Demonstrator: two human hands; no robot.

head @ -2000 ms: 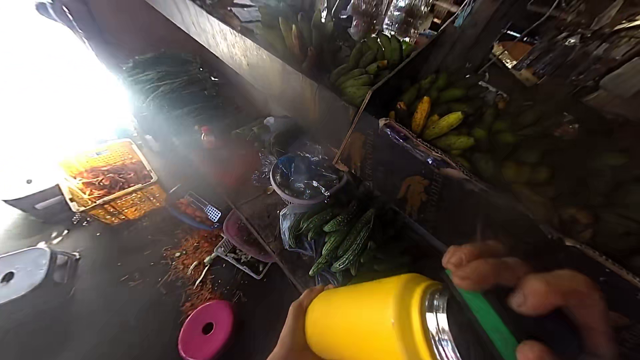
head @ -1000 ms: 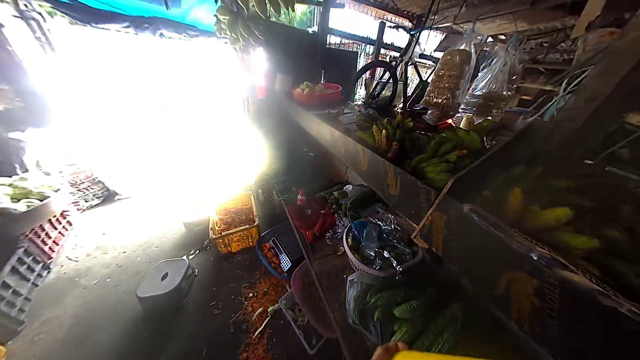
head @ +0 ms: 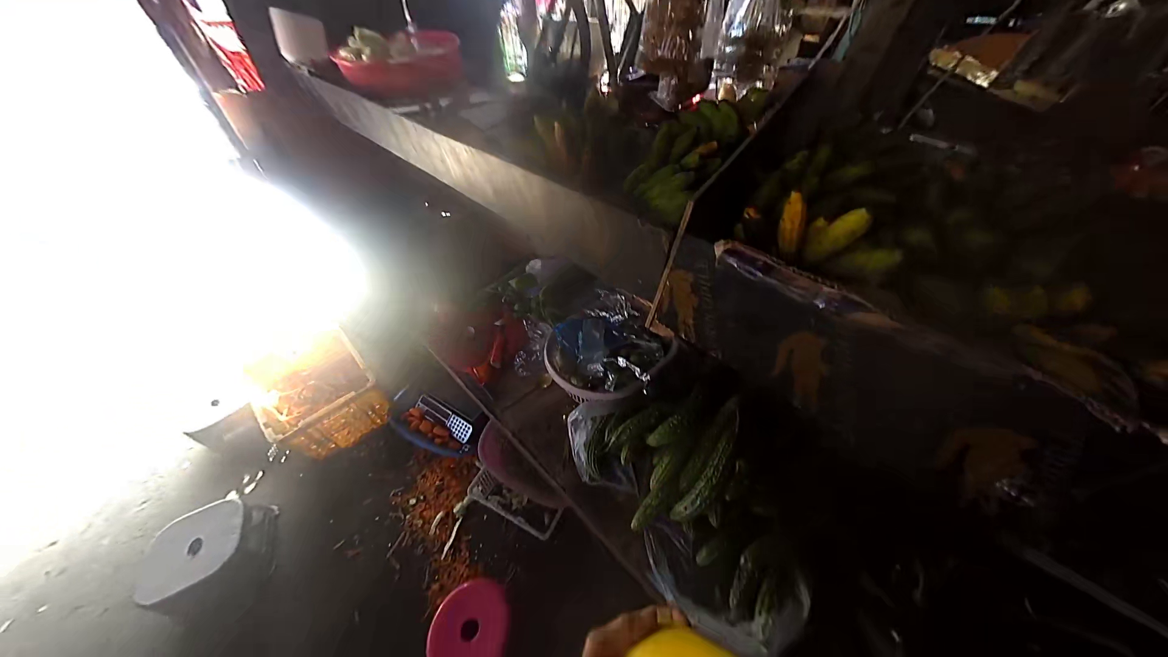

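Observation:
At the bottom edge, my left hand (head: 631, 628) is curled against a yellow container (head: 680, 642), of which only a small rounded part shows. My right hand is out of view. Beyond them, green ridged bitter gourds (head: 701, 465) lie in clear plastic bags. A round plastic basket (head: 593, 392) behind the gourds holds dark and blue plastic bags. A pink plastic stool (head: 469, 620) stands to the left of my left hand.
On the floor are a grey stool (head: 192, 552), a yellow crate (head: 338, 424), a blue basin (head: 433, 429) with a grater and orange pieces, and orange scraps (head: 443, 511). Green bananas (head: 684, 151) and a red basin (head: 401, 66) sit on the raised counter.
Two seconds ago both hands were on the yellow container, the right at its dark lid end. Now the right hand is out of view and the container shows only at the bottom edge. The view has swung.

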